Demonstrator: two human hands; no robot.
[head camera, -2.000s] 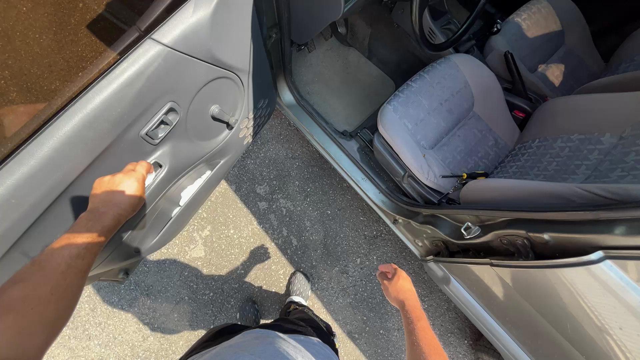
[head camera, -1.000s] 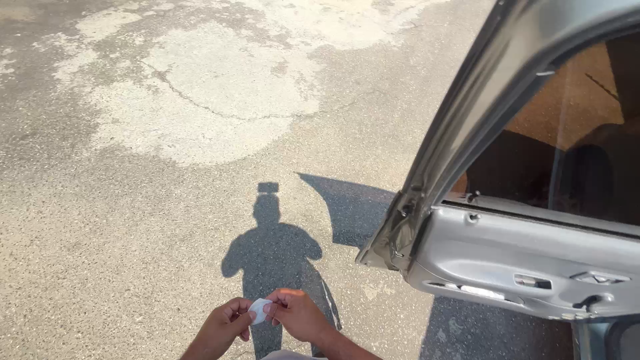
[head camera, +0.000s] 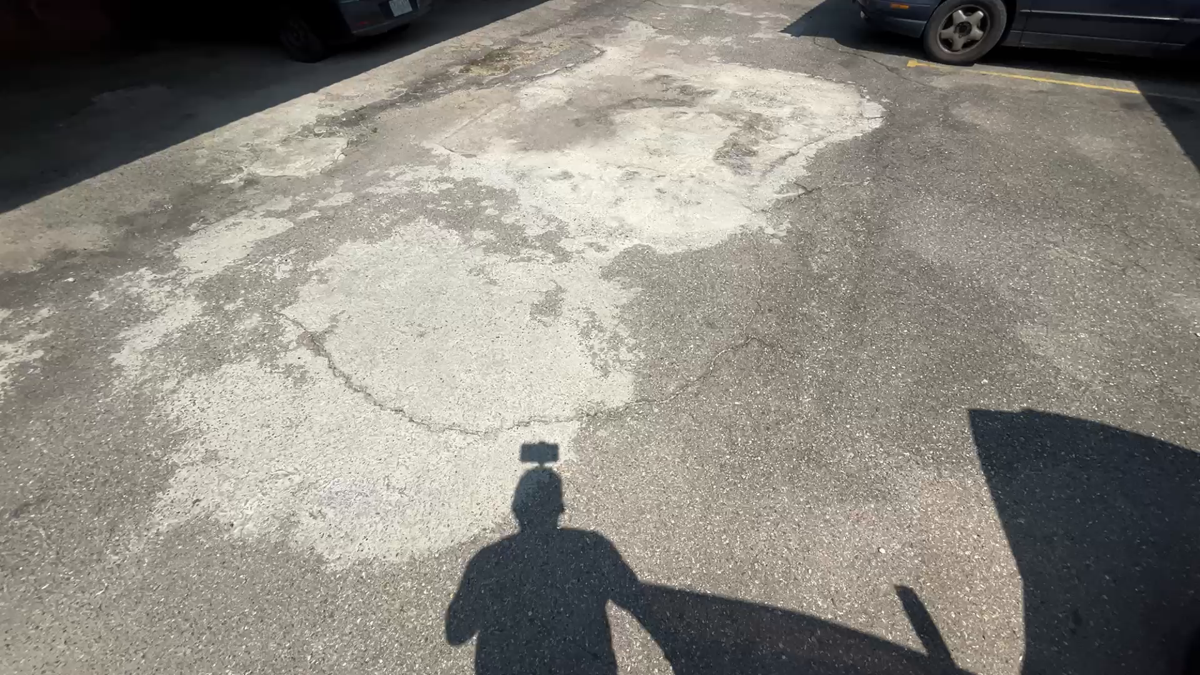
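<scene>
Neither my left hand nor my right hand shows in the head view now, so what they hold or touch is hidden. On the asphalt at the bottom centre lies the shadow of a person (head camera: 539, 581) with a camera shape above the head. Dark car-part shadows (head camera: 1097, 525) stretch over the asphalt at the lower right. One of them meets the person's shadow at its arm. Pale worn patches (head camera: 459, 337) and a curved crack mark the asphalt pavement (head camera: 825, 469).
A dark parked car (head camera: 1087, 26) stands at the top right, near a yellow painted line (head camera: 1041, 77). Another parked car (head camera: 361, 19) is partly visible at the top left, in a wide band of shade.
Both hands, which held a small white object together one second ago, are out of view. The view has swung up and away from the open car door.
</scene>
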